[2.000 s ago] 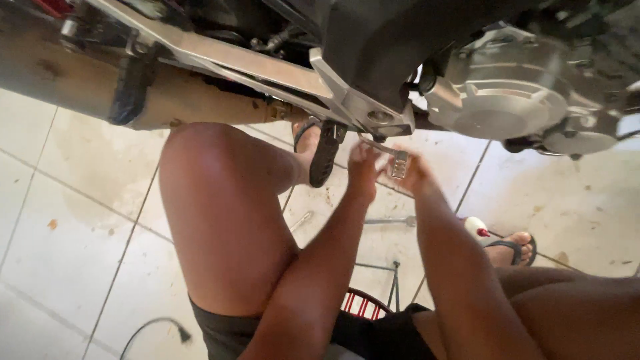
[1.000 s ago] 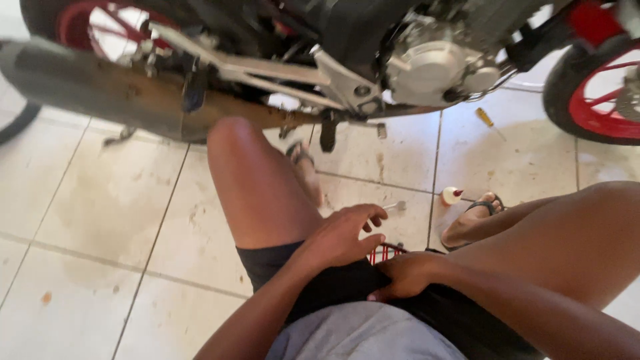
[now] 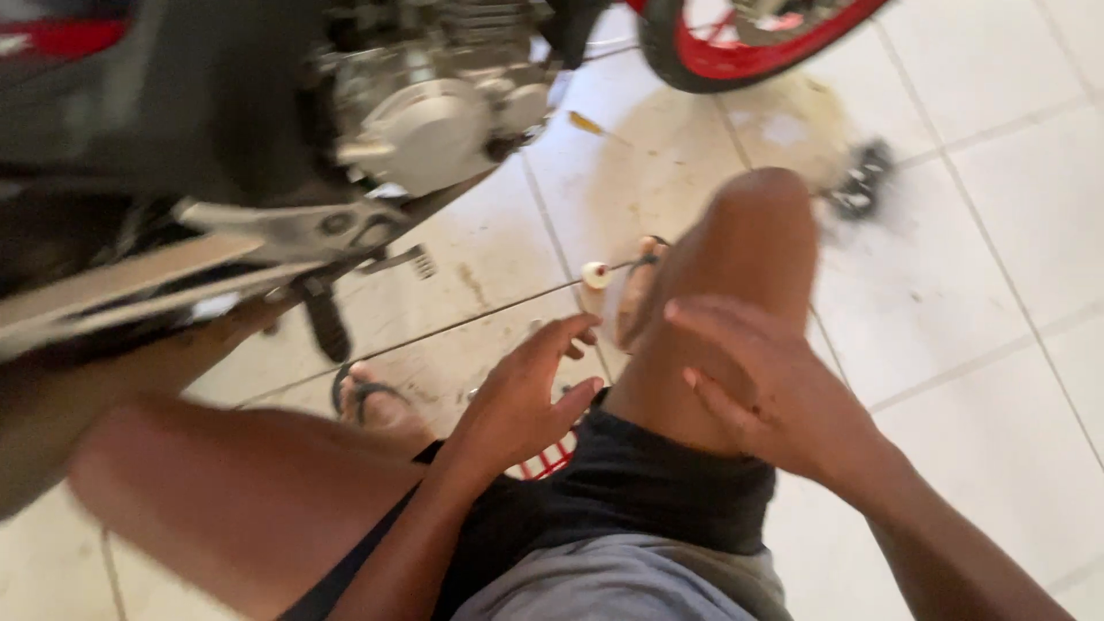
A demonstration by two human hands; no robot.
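My left hand [image 3: 526, 397] hovers above my lap, fingers apart and nothing in it. Over my thigh, my right hand [image 3: 768, 392] is also empty, its thumb and fingers spread. A motorcycle stands on the left: its engine cover [image 3: 435, 134], silver frame bracket [image 3: 302, 228], black rubber footpeg [image 3: 325, 319] and brake pedal [image 3: 423, 261] show ahead of my hands. Neither hand touches it. Below my hands, part of a red-and-white striped seat [image 3: 548, 459] shows between my legs. A white bottle with a red tip [image 3: 595, 276] is beside my foot.
A yellow-handled screwdriver [image 3: 585, 122] lies on the tiled floor [image 3: 957, 285] near the front wheel [image 3: 733, 65]. Farther right is a blurred black object [image 3: 861, 181]. The exhaust [image 3: 172, 371] runs close to my bent leg at left.
Two seconds ago my hands were at the pedal area under the bike; they then moved back to my lap. Now they are raised and farther apart. The view has swung right.
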